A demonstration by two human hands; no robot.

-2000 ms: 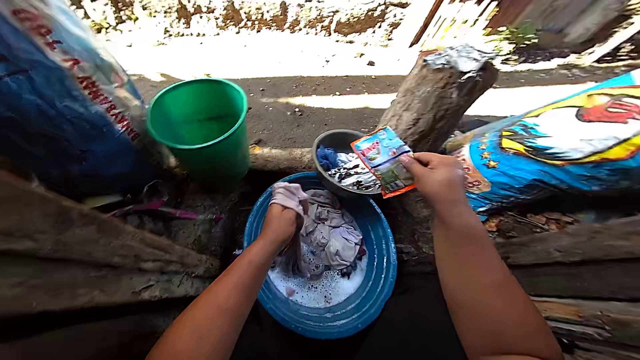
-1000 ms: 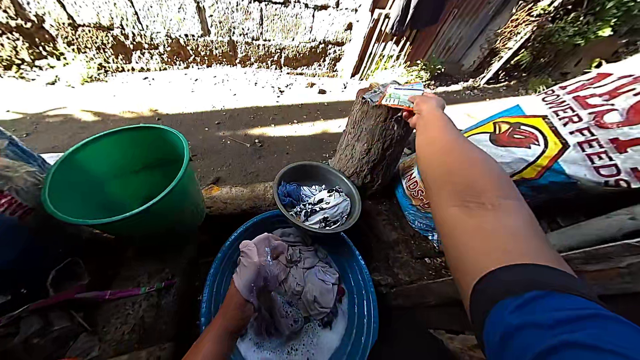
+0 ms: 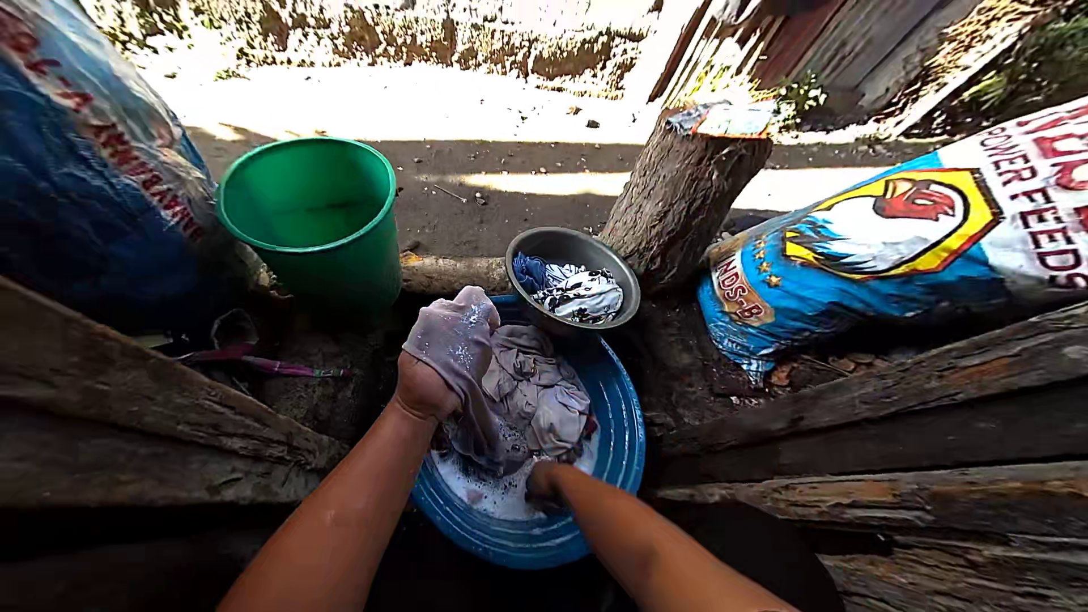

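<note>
A ribbed blue plastic basin [image 3: 627, 425] holds soapy water and a bunched pale cloth [image 3: 544, 391]. Over the basin's left side, my left hand [image 3: 433, 365] grips a wet pinkish-grey cloth [image 3: 463, 340], which drapes across its fingers and hangs into the suds. My right hand [image 3: 548, 484] is low in the foamy water near the basin's front, its fingers hidden, so its grip cannot be seen. Touching the basin's far rim is a small grey bowl [image 3: 629, 297] with blue and black-and-white cloths [image 3: 582, 293]. Printed packets [image 3: 731, 117] lie on top of an upright log [image 3: 688, 187].
A green plastic bucket [image 3: 382, 246] stands beyond the basin at left. Large sacks stand at far left [image 3: 93, 170] and lie at right [image 3: 892, 229]. Weathered wooden boards [image 3: 901, 382] flank both sides. A purple strip [image 3: 280, 367] lies left of the basin.
My right hand has let go of the printed packet, now on the log, and has come back down into the basin. My left hand still holds the wet cloth.
</note>
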